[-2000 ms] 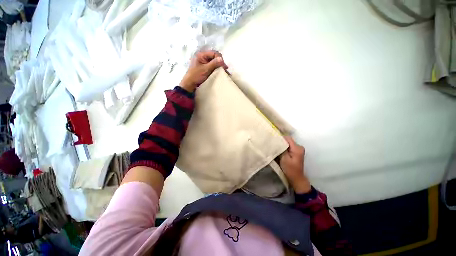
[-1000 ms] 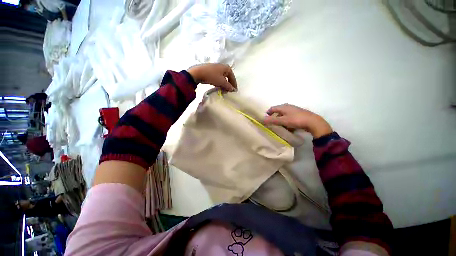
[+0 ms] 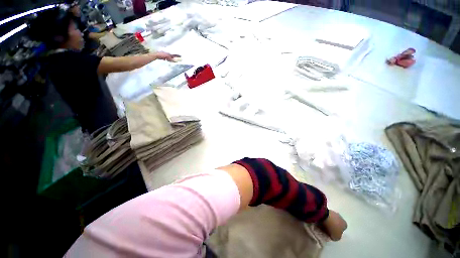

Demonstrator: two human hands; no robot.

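A beige tote bag [image 3: 267, 234] lies flat on the table at the bottom centre, cut off by the lower edge of the picture. My left hand [image 3: 335, 225] is at its upper right corner, with curled fingers closed on the bag's edge; the fingertips are partly hidden. My left forearm in its striped sleeve cover lies across the bag and hides part of it. My right hand is out of the picture.
A finished stack [image 3: 166, 143] is at left, handles hanging off the table edge. Beyond it are a red tape dispenser [image 3: 200, 76] and a person [image 3: 80, 85] reaching over the table. A bag of tags [image 3: 370, 169] and a crumpled pile [image 3: 428, 176] are at right.
The view has swung up and left, bringing the stack and person into view. My right hand has left the picture. My left hand has gone from open above the bag to closed at its edge.
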